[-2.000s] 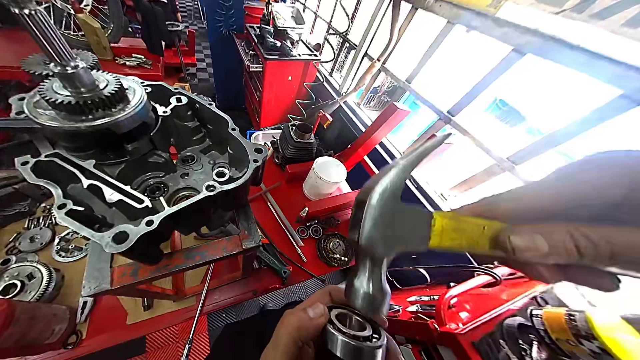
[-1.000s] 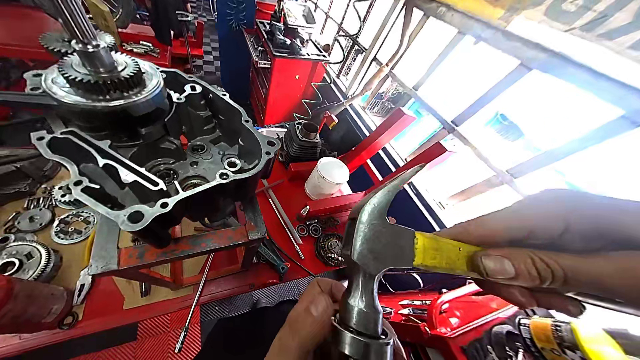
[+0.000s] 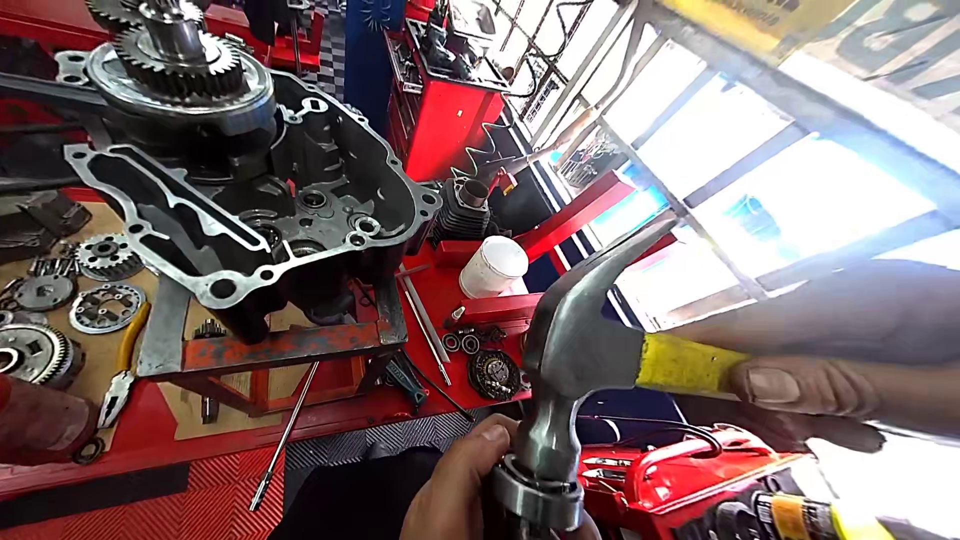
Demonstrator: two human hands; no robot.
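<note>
A claw hammer (image 3: 592, 345) with a yellow handle is gripped in my right hand (image 3: 810, 375); its head points down and its face rests at the top of a metal bearing ring (image 3: 538, 495). My left hand (image 3: 472, 480) holds that ring from the left, low in the view, and its lower part is cut off by the frame edge. To the left, an open engine crankcase half (image 3: 330, 187) sits on a metal stand (image 3: 285, 349), with a crankshaft gear (image 3: 180, 64) standing upright above it.
On the red bench lie slip-joint pliers (image 3: 124, 375), gears (image 3: 109, 259), small bearings (image 3: 469, 343), a white container (image 3: 493, 266) and a finned cylinder (image 3: 465, 210). A red tool cabinet (image 3: 457, 112) stands behind. A long rod (image 3: 285, 435) leans near the front. At lower right is a red toolbox (image 3: 697, 469).
The hammer head has come down from the near rim of the ring, whose open bore showed two seconds ago, and now covers part of its top. The view has shifted slightly.
</note>
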